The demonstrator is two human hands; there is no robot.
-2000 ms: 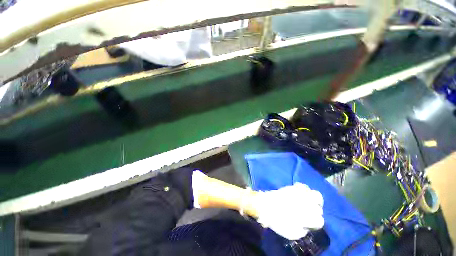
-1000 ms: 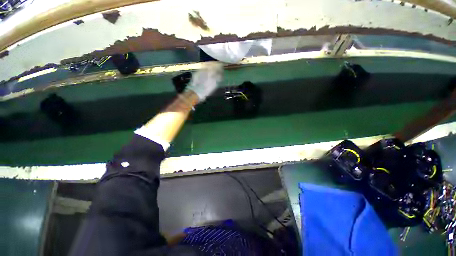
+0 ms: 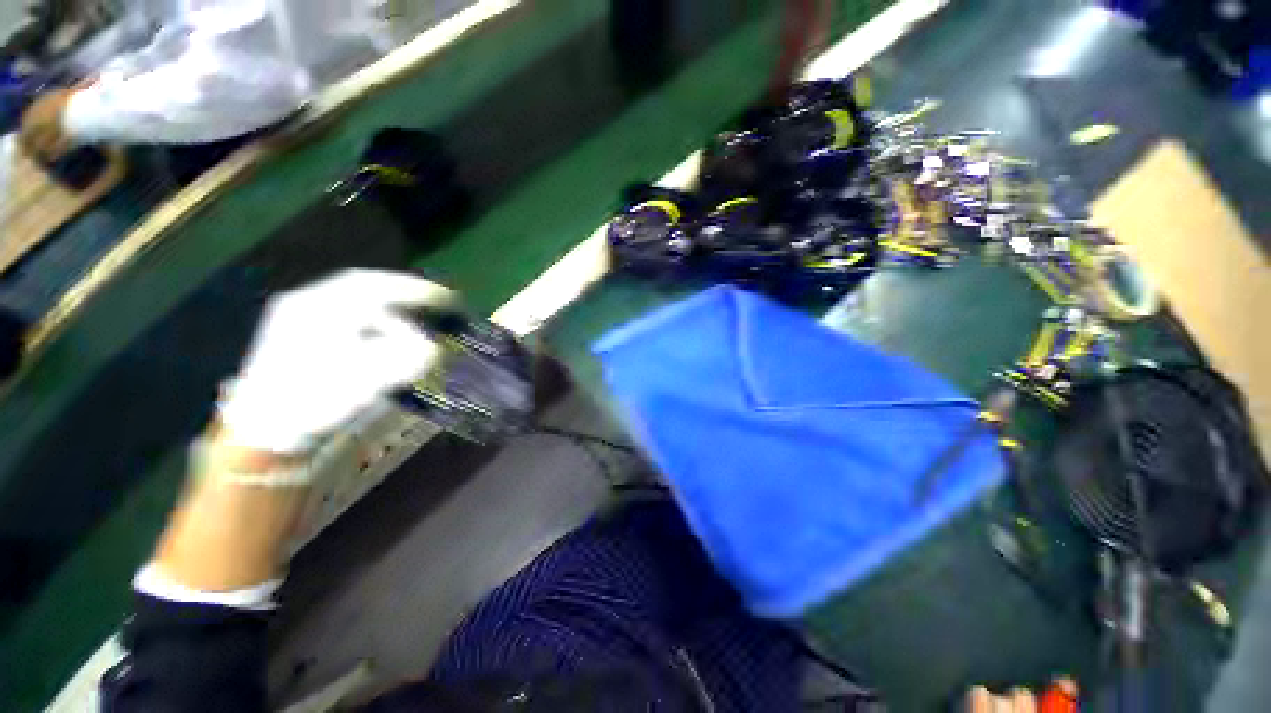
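My left hand (image 3: 335,362), in a white glove, is closed on a black housing (image 3: 481,376) with silvery contacts, slightly blurred, over the near edge of the conveyor. My right hand (image 3: 1006,701) shows only as bare fingertips at the bottom edge, around an orange-red part that fits the soldering iron (image 3: 1059,695); the rest is cut off. The blue cloth (image 3: 802,446) lies spread on the green bench with nothing on its middle.
Black housings with yellow wire loops (image 3: 781,195) stand beyond the cloth. A wire pile (image 3: 976,202), tape roll (image 3: 1126,286), cardboard (image 3: 1185,265) and round black fan (image 3: 1150,467) are at right. The belt (image 3: 544,181) carries another housing (image 3: 418,181). Another person's white sleeve (image 3: 195,77) is upper left.
My left hand has come back from the belt towards me and now holds a housing. The view has swung right; the cloth shows nearer the middle, and my right fingertips have come into view.
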